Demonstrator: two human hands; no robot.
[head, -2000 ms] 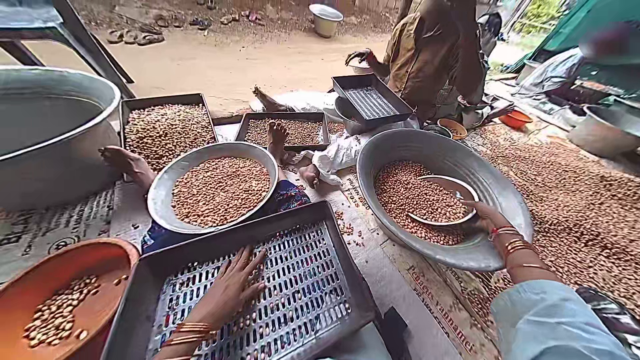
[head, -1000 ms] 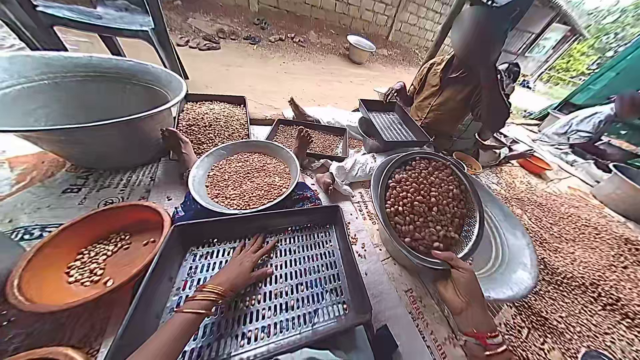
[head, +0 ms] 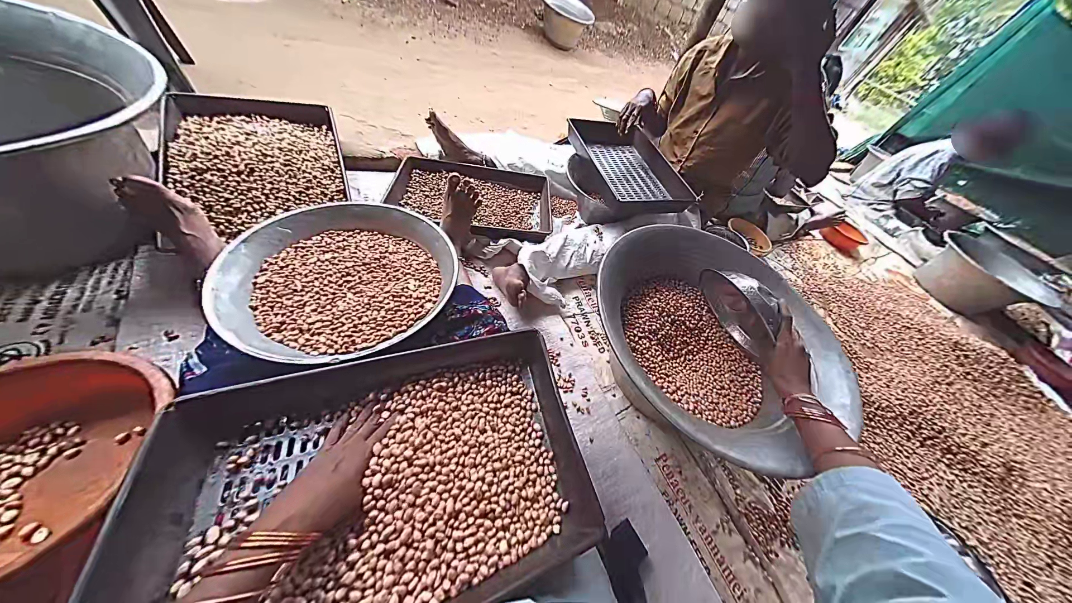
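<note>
My left hand (head: pixel 347 461), with bangles at the wrist, lies spread on nuts or large seeds (head: pixel 469 469) in a dark rectangular tray with a slotted metal bottom (head: pixel 578 494). The slots show around and left of my fingers. My right hand (head: pixel 785 356) grips the rim of a round metal bowl (head: pixel 741 310), tilted inside a wide metal basin (head: pixel 825 402). Reddish-brown nuts (head: pixel 691 360) lie in the basin beside the bowl. Beyond the tray stands a round metal pan (head: pixel 219 310) full of nuts.
An orange basin (head: pixel 126 377) with some nuts stands at left, a large metal pot (head: pixel 75 201) behind it. Filled trays (head: pixel 335 146) stand farther back. One person (head: pixel 712 109) sits beyond with a slotted tray (head: pixel 645 167), another (head: pixel 913 172) at right. Nuts (head: pixel 963 419) cover the ground at right.
One second ago the slotted tray held almost nothing and my right hand held a bowl full of nuts. Now nuts fill much of the tray, and the bowl is down in the basin.
</note>
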